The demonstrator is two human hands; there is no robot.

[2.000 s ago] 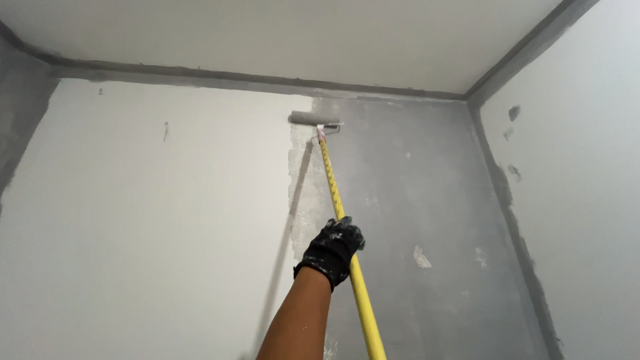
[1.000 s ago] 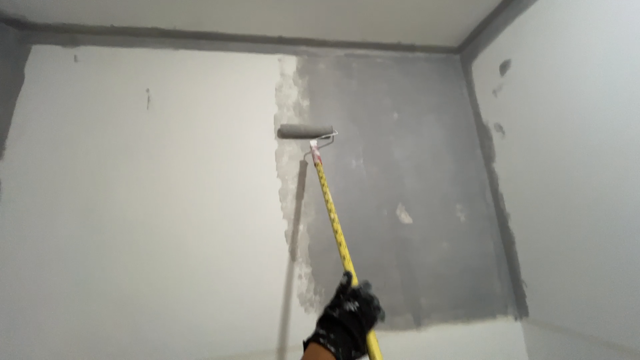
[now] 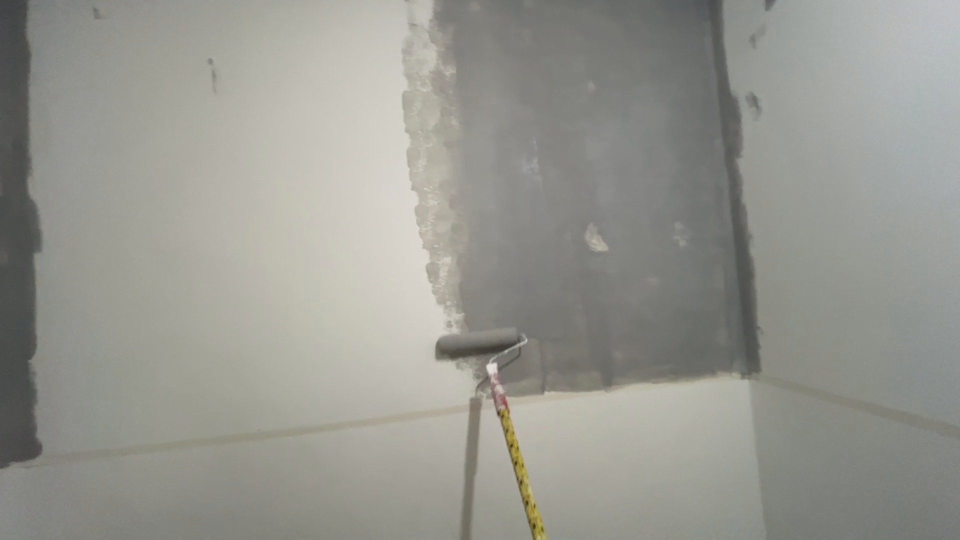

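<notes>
A paint roller (image 3: 477,343) with a grey sleeve lies against the wall, at the lower left edge of the grey painted area (image 3: 630,165). Its wire frame joins a yellow extension pole (image 3: 520,465) with dark marks, which runs down out of the bottom of the view. Neither of my hands is in the picture, so the grip on the pole is hidden. Left of the roller the wall (image 3: 225,247) is white, and a patchy, thinly coated strip (image 3: 435,165) borders the grey.
A thin beige line (image 3: 300,433) crosses the wall below the roller. Grey paint bands the left edge (image 3: 16,225) and the right corner (image 3: 739,225). The side wall (image 3: 862,225) stands at the right. The pole's shadow (image 3: 471,465) falls beside it.
The roller has come down the wall from near the ceiling to just above the beige line. The black-gloved hand that held the pole has left the view, which has tilted down.
</notes>
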